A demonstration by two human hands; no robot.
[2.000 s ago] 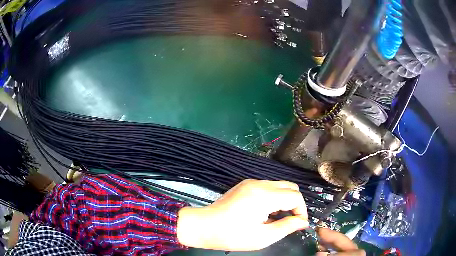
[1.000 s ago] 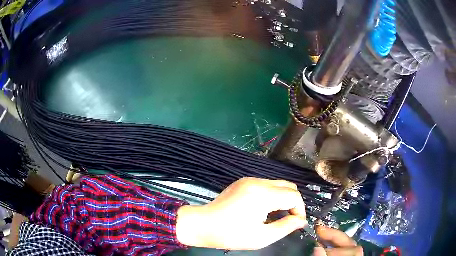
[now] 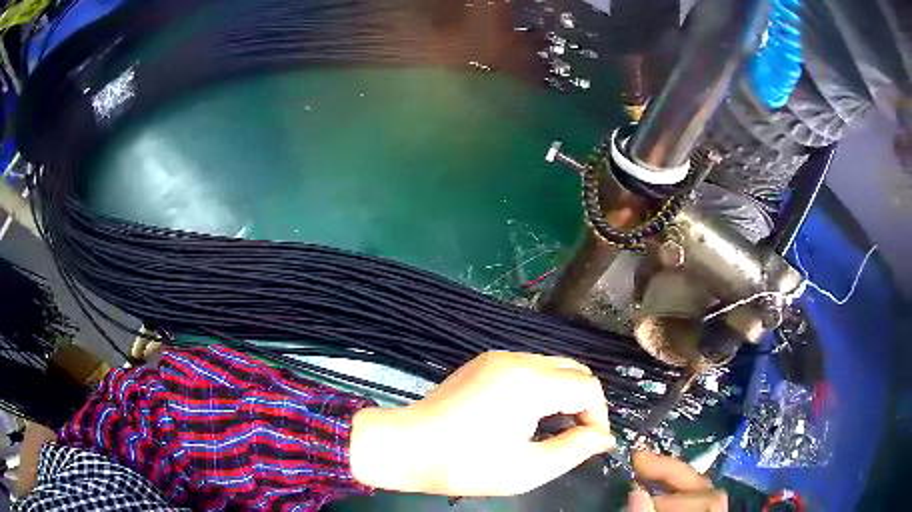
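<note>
My left hand (image 3: pixel 490 425) reaches in from the left, thumb and forefinger pinched on a tiny cable end (image 3: pixel 614 452). My right hand (image 3: pixel 675 484) is cut off by the bottom edge; its fingertips meet the left ones and pinch a small thin piece whose kind I cannot tell. A dark thin tip (image 3: pixel 662 408) points down from the stand's clamp block to just above both fingertips. A thick bundle of black cables (image 3: pixel 300 290) loops across the green mat and passes behind my left hand. Silver connectors (image 3: pixel 640 376) show at its ends.
A steel post (image 3: pixel 690 100) with a brass-grey clamp block (image 3: pixel 715 262) stands at right. Behind it are a grey ribbed hose (image 3: pixel 850 60) and blue coil (image 3: pixel 778 55). A blue tray (image 3: pixel 850 400) holds a clear bag of silver parts (image 3: pixel 785 430); red handle loops (image 3: pixel 784 500) lie beside it.
Both hands stay in nearly the same place. The right fingers shift slightly at the pinch point, and the view sways a little.
</note>
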